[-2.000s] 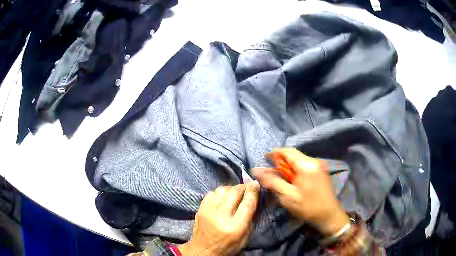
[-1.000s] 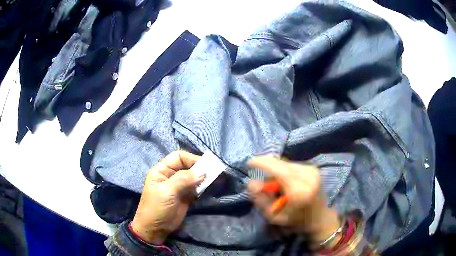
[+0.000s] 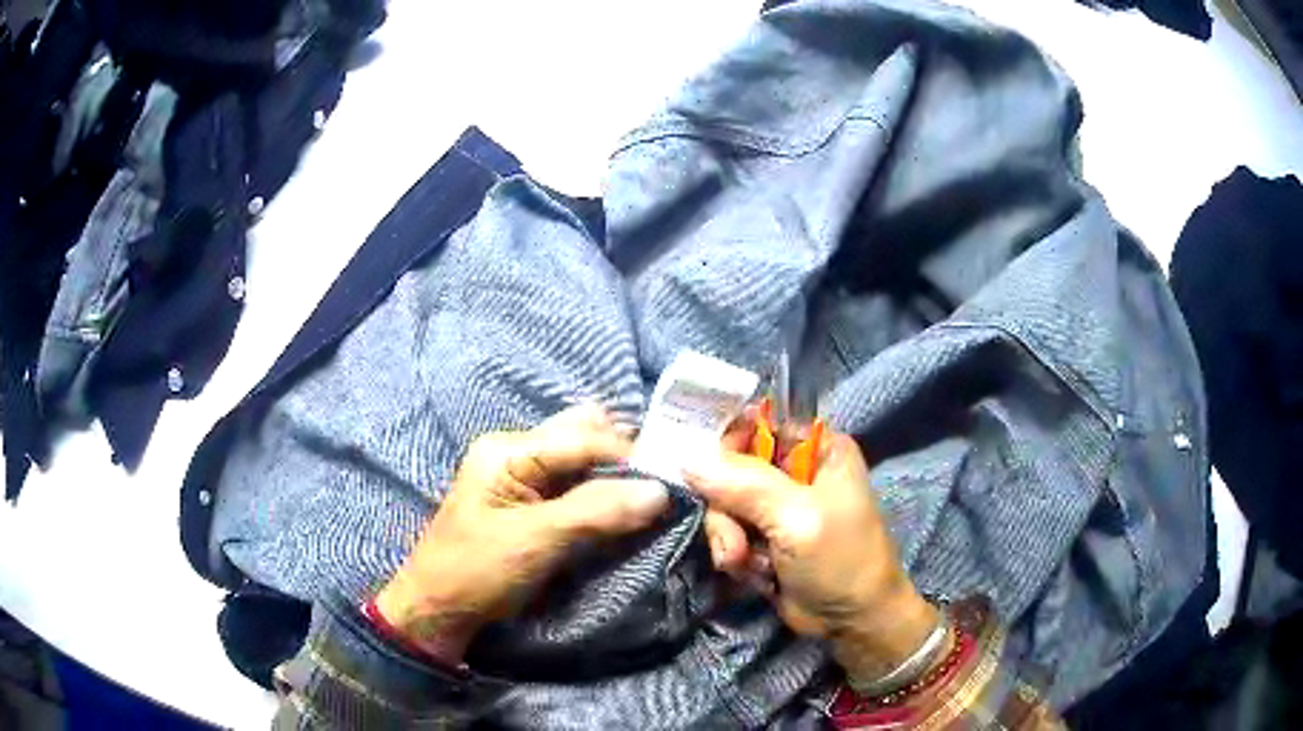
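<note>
A denim jacket (image 3: 543, 286), pale grey inside out with a dark front edge, lies spread in front of me. A white care label (image 3: 696, 404) with small print stands up from a seam between my hands. My left hand (image 3: 522, 536) pinches the grey cloth at the label's base. My right hand (image 3: 800, 536) holds the orange-handled thread snips (image 3: 787, 446), with the blades pointing up and blurred, and its thumb and fingers are at the label's lower right edge.
The white table (image 3: 429, 64) has a curved edge. Another dark jacket (image 3: 193, 243) with silvery buttons lies at the upper left. Dark cloth (image 3: 1246, 343) lies at the right. Something blue (image 3: 107, 693) shows below the table edge at the lower left.
My left hand has let go of the label's end and grips the cloth at its base. My right hand has come in to the label, which now stands upright. The view has shifted slightly.
</note>
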